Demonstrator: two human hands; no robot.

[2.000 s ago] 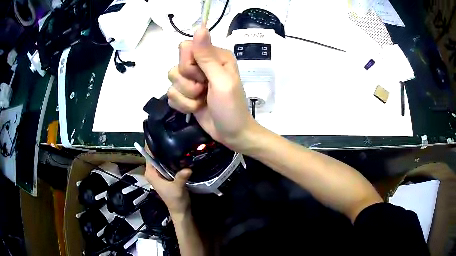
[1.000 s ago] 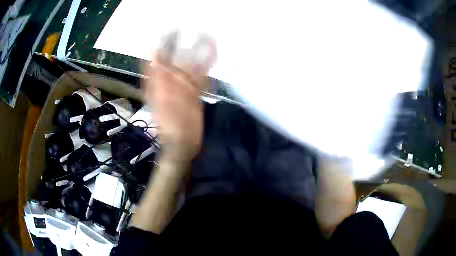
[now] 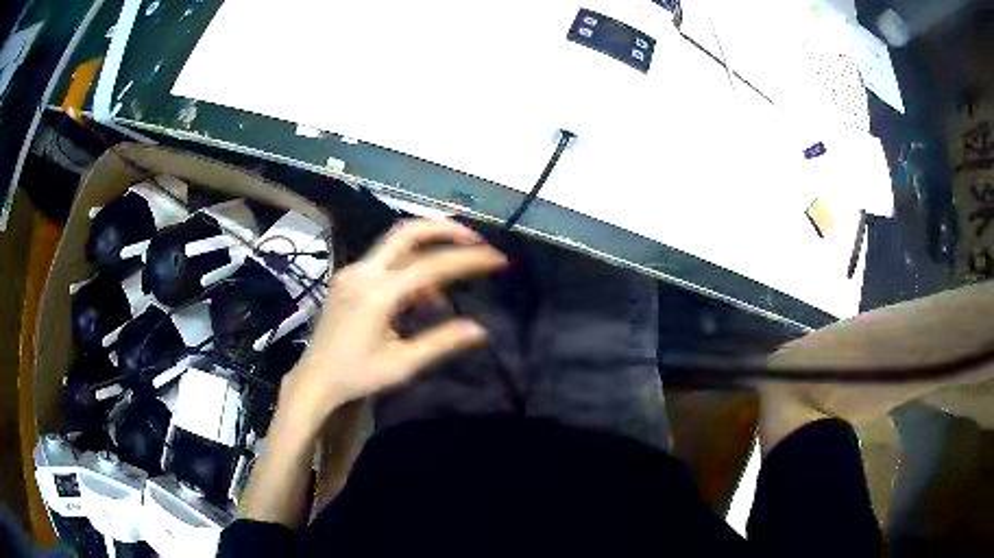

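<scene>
My left hand (image 3: 376, 316) is over my lap at centre-left, its fingers curled and apart, with nothing seen in it. My right forearm runs up at the lower right, and the hand is hidden behind a brown cardboard flap (image 3: 905, 332). On the white sheet at the top centre is a black lens panel (image 3: 613, 41) with small squares, on a white base. A black cable (image 3: 542, 185) runs from the base over the bench's front edge toward my lap. The rest of that unit is cut off or washed out.
An open brown carton (image 3: 55, 294) at the left is packed with black balls and white housings. On the bench at the right lie a small purple piece (image 3: 814, 150), a yellowish square (image 3: 820, 217), a dark rod (image 3: 859, 245) and a thin dark rod (image 3: 728, 68).
The black ball-headed camera with red glow, earlier in my hands, is gone. The large blurred white thing at the right is gone too. The flap now rises at the right, and my left hand has lowered.
</scene>
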